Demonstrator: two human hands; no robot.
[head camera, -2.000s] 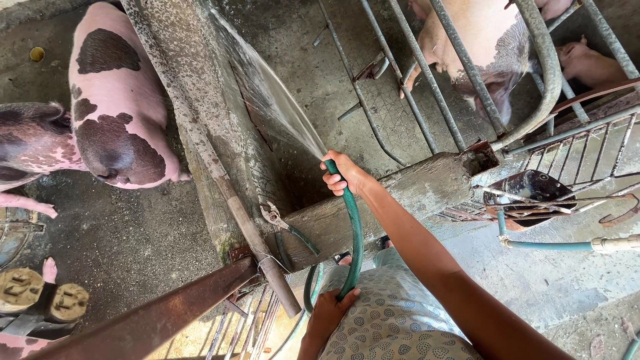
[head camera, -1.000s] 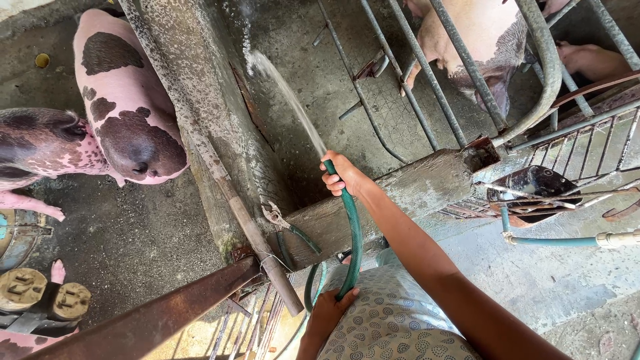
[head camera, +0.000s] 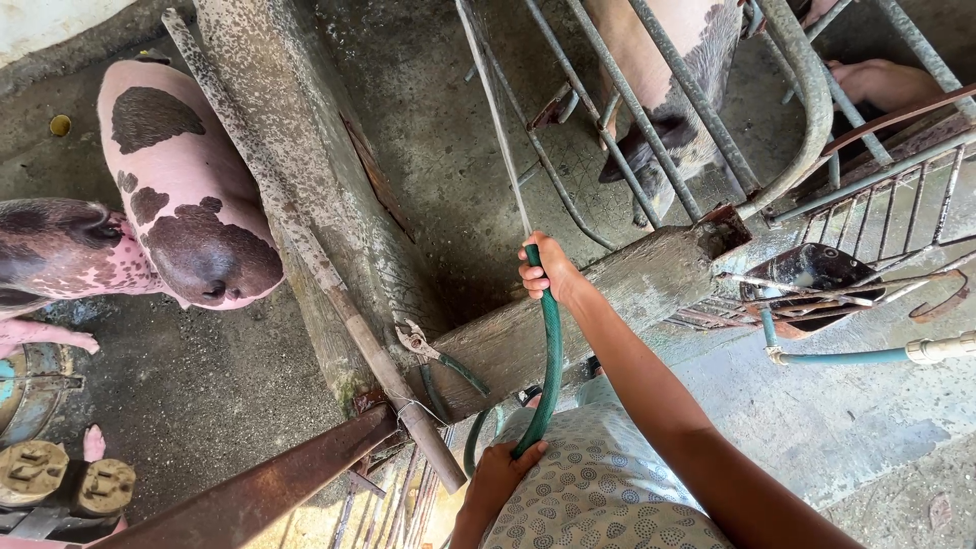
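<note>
My right hand (head camera: 550, 268) grips the end of a green garden hose (head camera: 550, 343) above a concrete wall, and a jet of water (head camera: 499, 114) shoots from it toward the top of the view. Lower down, my left hand (head camera: 499, 476) is closed around the same hose close to my patterned shirt. Wet concrete floor (head camera: 457, 152) lies under the jet, between a low wall and the metal bars. Rusty pliers (head camera: 438, 352) with green handles rest on the wall, left of the hose. A spotted pig (head camera: 675, 91) stands behind the bars on the right.
Two more spotted pigs (head camera: 183, 191) are in the left pen, beside a concrete divider (head camera: 305, 183). A pipe (head camera: 366, 343) and a rusty metal beam (head camera: 267, 488) meet at the wall. Galvanized bars (head camera: 648, 114) and a dark feeder (head camera: 812, 267) are at the right.
The water jet, which angled to the upper left, now points more nearly straight toward the top. Both hands keep their hold on the hose. The spotted pig behind the bars has shifted its head.
</note>
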